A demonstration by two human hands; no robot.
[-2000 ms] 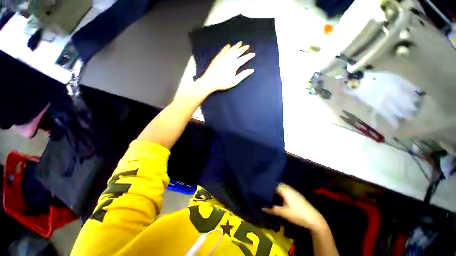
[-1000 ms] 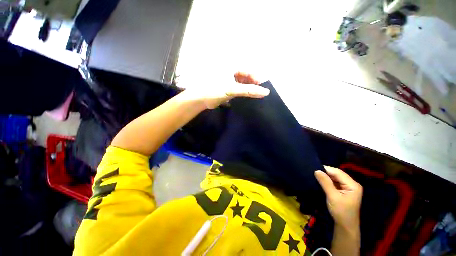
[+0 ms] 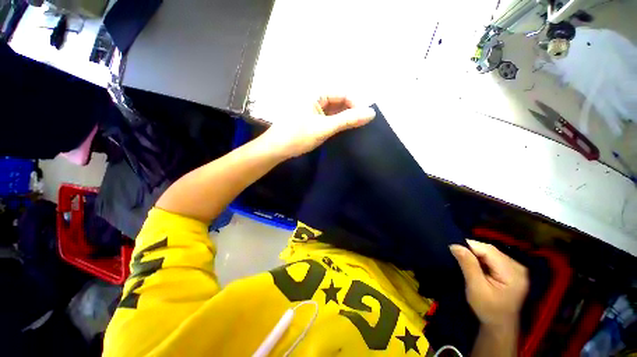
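A dark navy cut panel [image 3: 384, 181] is stretched between my two hands over my lap, at the front edge of the white table. My left hand [image 3: 314, 129] pinches its upper corner between thumb and fingers, just over the table edge. My right hand [image 3: 492, 275] grips the panel's right edge lower down, in front of the table. The panel's edge between the hands runs straight and slanting. Its lower part falls into dark shadow by my yellow top, so its far end cannot be made out.
The sewing machine's foot area [image 3: 491, 52] is at upper right, with a limp white item [image 3: 594, 77] beside it. Red-handled snips [image 3: 567, 132] lie near the table's front edge. A red basket [image 3: 91, 265] is at lower left. A blue rim [image 3: 262, 217] shows below the table.
Compared with two seconds ago, the panel has come off the tabletop to my lap, and my left hand now pinches its corner. In the last second my right hand moved slightly right and down.
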